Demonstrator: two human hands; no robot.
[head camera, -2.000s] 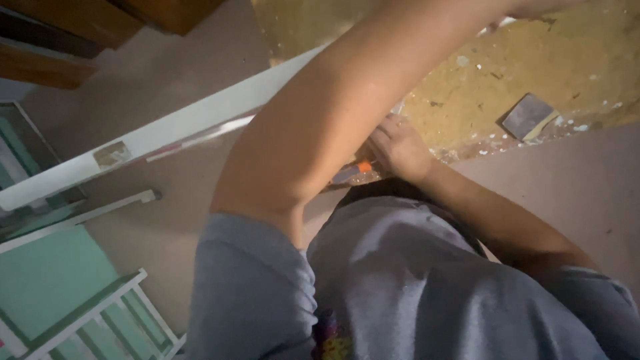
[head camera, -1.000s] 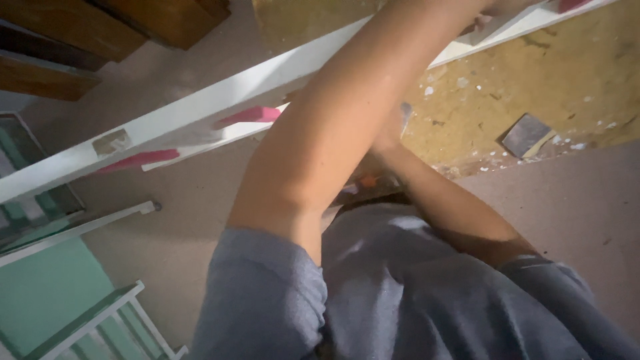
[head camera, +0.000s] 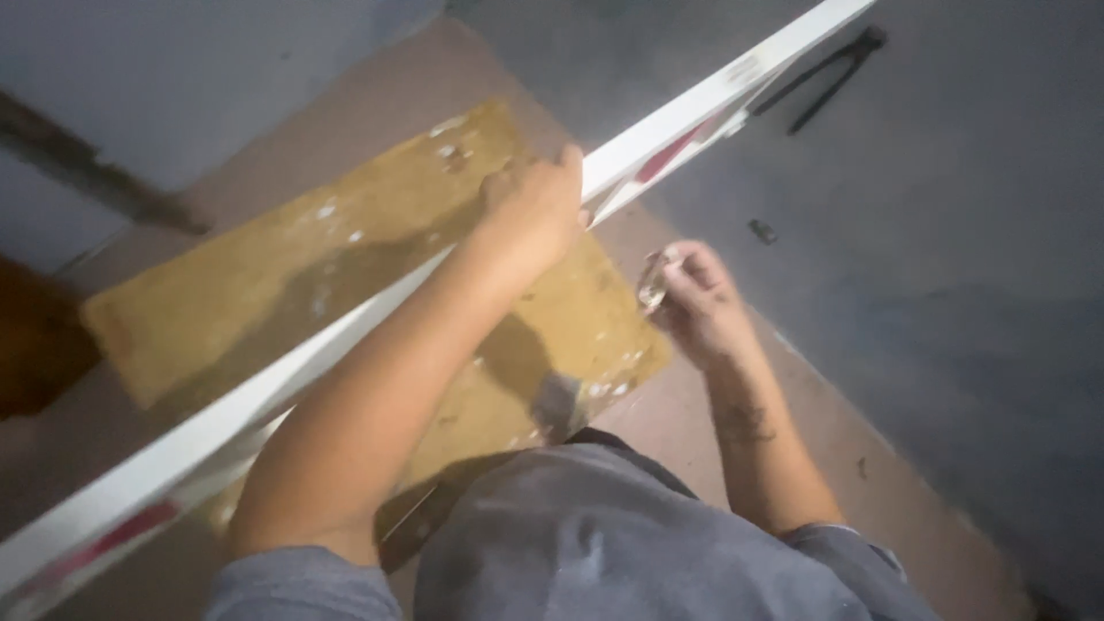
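A long white frame piece point(head camera: 345, 332), with red-pink patches on its lower side, runs diagonally across the view over a paint-spotted yellow board point(head camera: 362, 216). My left hand point(head camera: 539, 203) is closed around the white piece above the board. To the right of it, just past the board's right edge, my right hand point(head camera: 694, 297) pinches a small crumpled whitish thing point(head camera: 655, 283), too blurred to name. A grey sanding block or pad point(head camera: 559, 401) lies at the board's near edge, close to my shirt.
Pincers with dark handles point(head camera: 849, 65) lie on the grey floor at the upper right. A small dark object point(head camera: 762, 231) is on the floor below them. A brown wooden thing point(head camera: 39, 341) stands at the left edge.
The view has swung strongly, and the pincers now show. My right hand, earlier low near my body, now reaches out beyond the board's edge.
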